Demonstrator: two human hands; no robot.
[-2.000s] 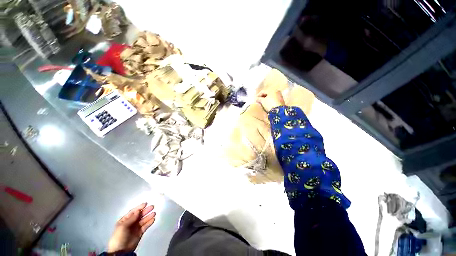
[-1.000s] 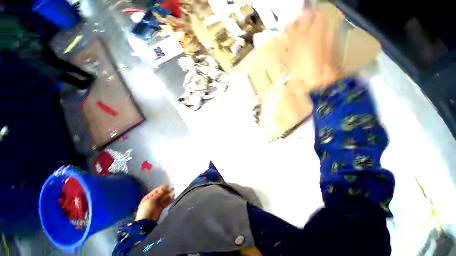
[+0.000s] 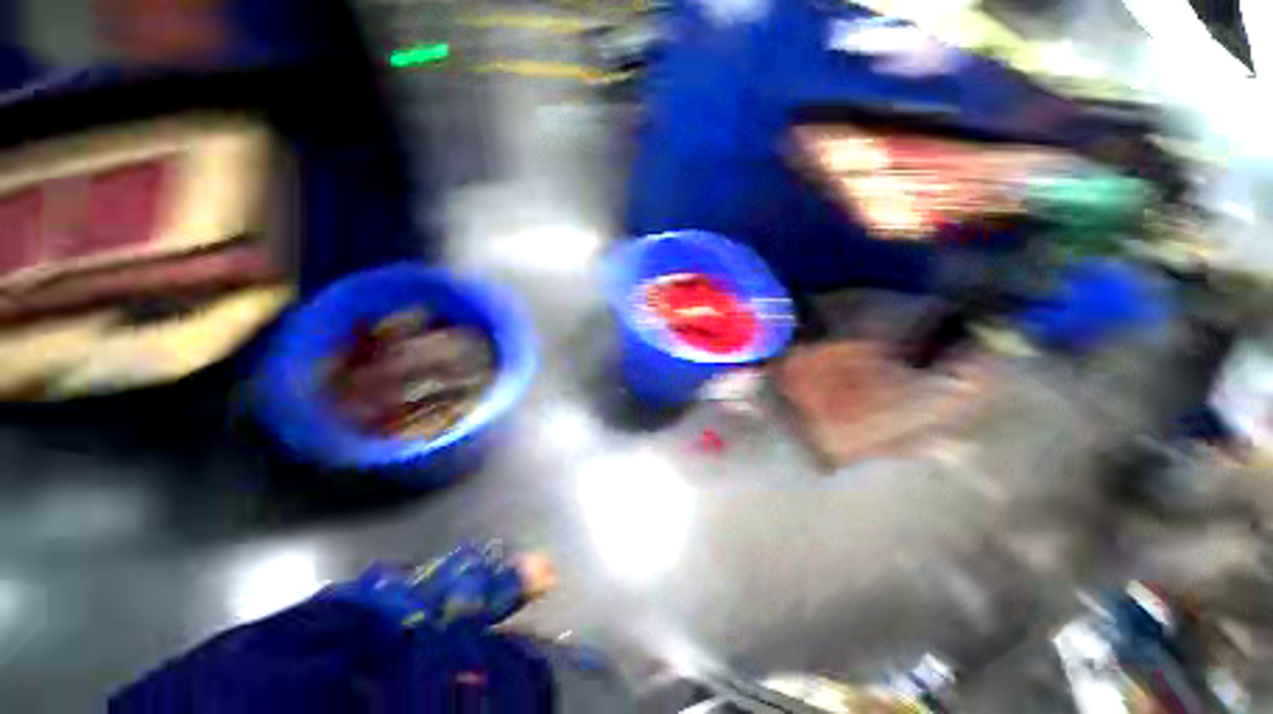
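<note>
The whole view is blurred. My left hand (image 3: 535, 573) is a small blurred patch at the end of a blue patterned sleeve, low and left of centre. Its fingers cannot be made out. My right hand is out of the picture. Beyond my left hand, a round blue tub (image 3: 293, 419) with mixed dark and pale scraps stands on the grey floor. A second blue tub (image 3: 649, 356) with red scraps stands to its right. Neither tub is visibly touched by my hand.
A pale machine bed with maroon parts (image 3: 133, 209) stands at the left. A large blue machine (image 3: 726, 154) stands behind the tubs. A brown flat board (image 3: 852, 398) lies right of the red-scrap tub. Blurred piled material (image 3: 1117, 656) shows at the lower right.
The view has swung left, away from the white table and tan bundle, towards tubs and machines. My right hand has left the picture. My left hand is now smaller and blurred.
</note>
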